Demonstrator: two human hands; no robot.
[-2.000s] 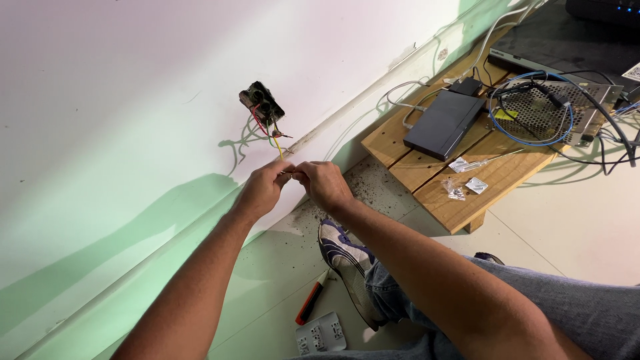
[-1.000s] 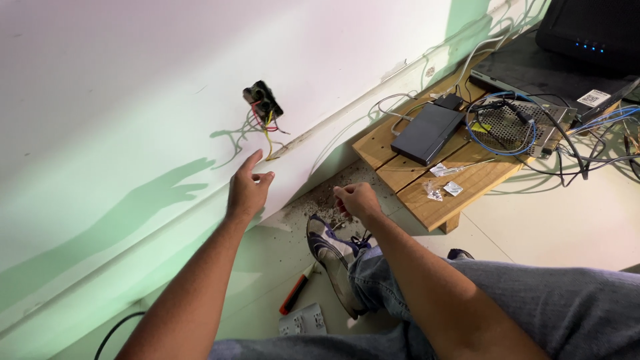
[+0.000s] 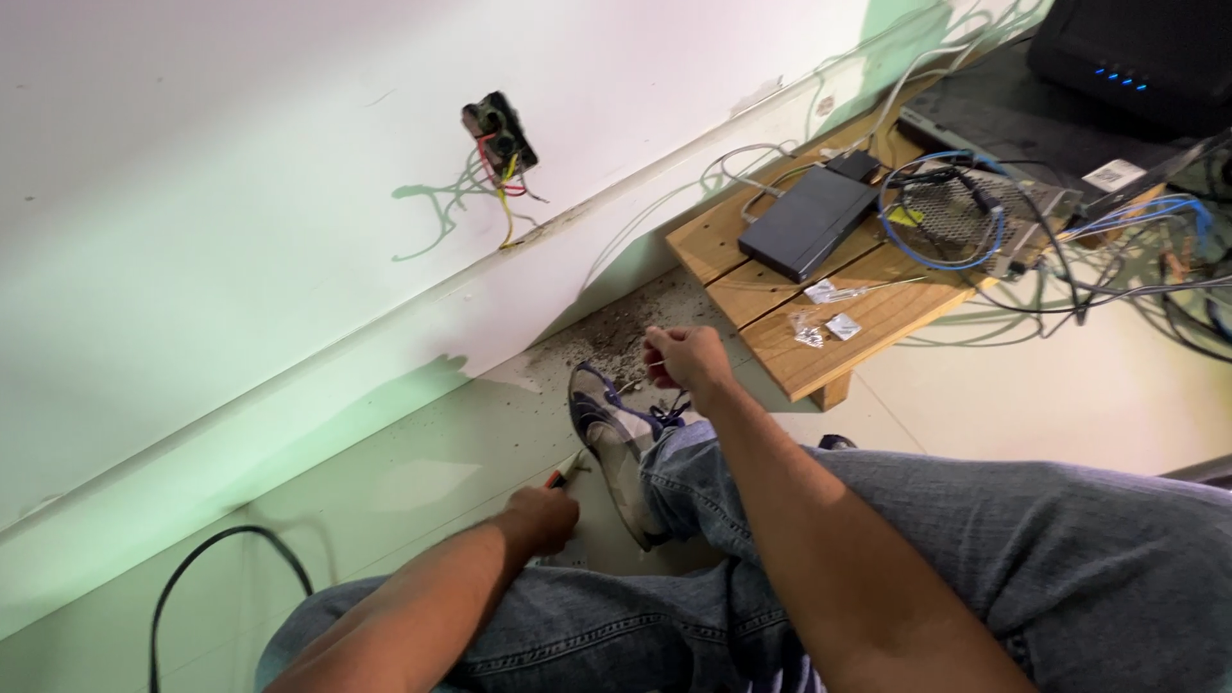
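My left hand (image 3: 546, 520) is low, beside my shoe, closed around an orange-and-black handled tool (image 3: 556, 478) whose kind I cannot tell. My right hand (image 3: 688, 361) is raised over the shoe (image 3: 611, 443) near the bench corner, fingers pinched on a thin pale piece, perhaps a bit of wire. Up on the wall, an open electrical box (image 3: 500, 135) has red, yellow and dark wires hanging out; the yellow wire (image 3: 505, 217) reaches down to the skirting ledge. Neither hand touches these wires.
A wooden slatted bench (image 3: 770, 351) at right holds a dark flat device (image 3: 808, 221), a perforated metal power supply (image 3: 948, 207), coiled cables, a thin screwdriver and small plastic packets (image 3: 843, 327). Debris (image 3: 616, 332) lies on the floor by the wall. A black cable (image 3: 192, 558) loops at lower left.
Both hands were together at the yellow wire, then parted. My left hand has gone down from the wall to the orange-and-black tool on the floor. My right hand has drawn back over the shoe.
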